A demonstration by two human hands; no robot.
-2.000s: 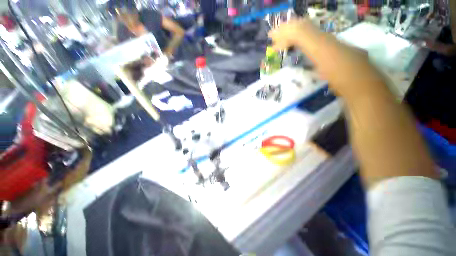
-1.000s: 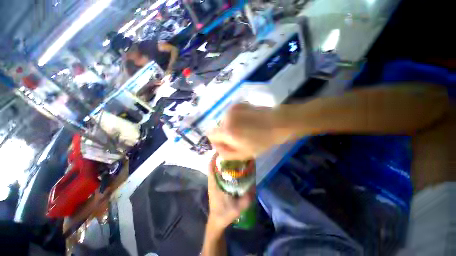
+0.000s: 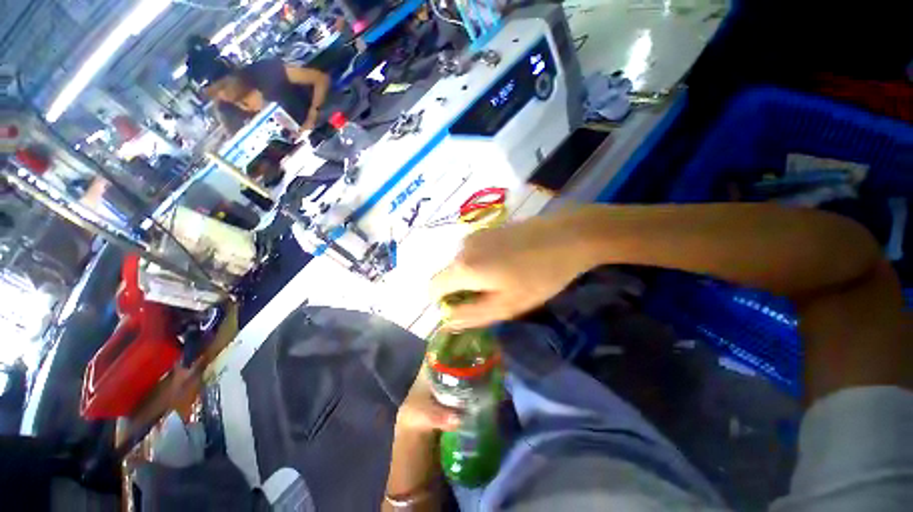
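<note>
A green drink bottle (image 3: 471, 440) with a red-orange label band is held upright over my lap. My left hand (image 3: 425, 405) is wrapped around its body from the left, partly hidden behind it. My right hand (image 3: 501, 275) is closed over the bottle's top, and the yellow-green cap shows only in part at the fingers. A dark grey garment panel (image 3: 330, 400) lies on the table edge left of the bottle.
A white Jack sewing machine (image 3: 420, 170) stands ahead. Scissors (image 3: 484, 205) and a dark phone (image 3: 571, 158) lie near it. A blue plastic crate (image 3: 781, 130) is at right, a red basket (image 3: 130, 360) at left. A person (image 3: 260, 90) sits beyond.
My right hand came down from the table's rear to the bottle, now at my lap. Since one second ago, the hand has risen slightly at the bottle's top, uncovering its neck.
</note>
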